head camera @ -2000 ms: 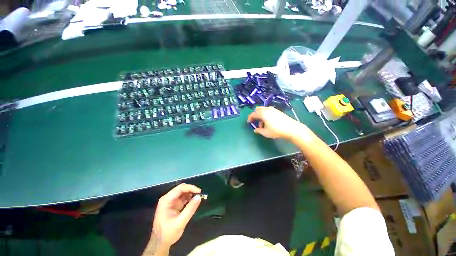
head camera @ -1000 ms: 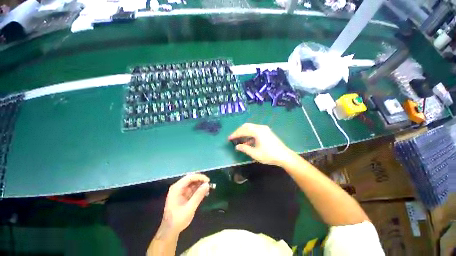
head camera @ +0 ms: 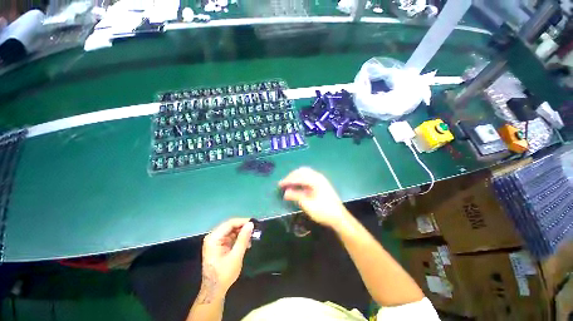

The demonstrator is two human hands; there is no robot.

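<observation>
My left hand (head camera: pixel 226 251) is over the lap at the bench edge and pinches a circuit board assembly (head camera: pixel 256 234) between thumb and fingertips. My right hand (head camera: pixel 312 195) is over the bench's front edge, fingers curled together and blurred; a small dark thing shows at its fingertips, not clear enough to name. The blister tray (head camera: pixel 229 164) holds rows of green-black assemblies, with several purple housings (head camera: pixel 287 142) upright in its front right corner. A loose pile of small black parts (head camera: pixel 256 167) lies in front of the tray. Loose purple housings (head camera: pixel 333 115) lie heaped right of it.
A crumpled clear plastic bag (head camera: pixel 391 91) stands behind the heap. A white adapter (head camera: pixel 401 131) with cable and a yellow control box (head camera: pixel 434 135) are at the right. Stacked trays (head camera: pixel 539 197) and cartons (head camera: pixel 471 216) are far right. Another dark tray (head camera: pixel 10 182) shows at the left edge.
My right hand has moved from beside the purple heap toward the bench's front edge, nearer my left hand. My left hand still holds the assembly, slightly higher than at first.
</observation>
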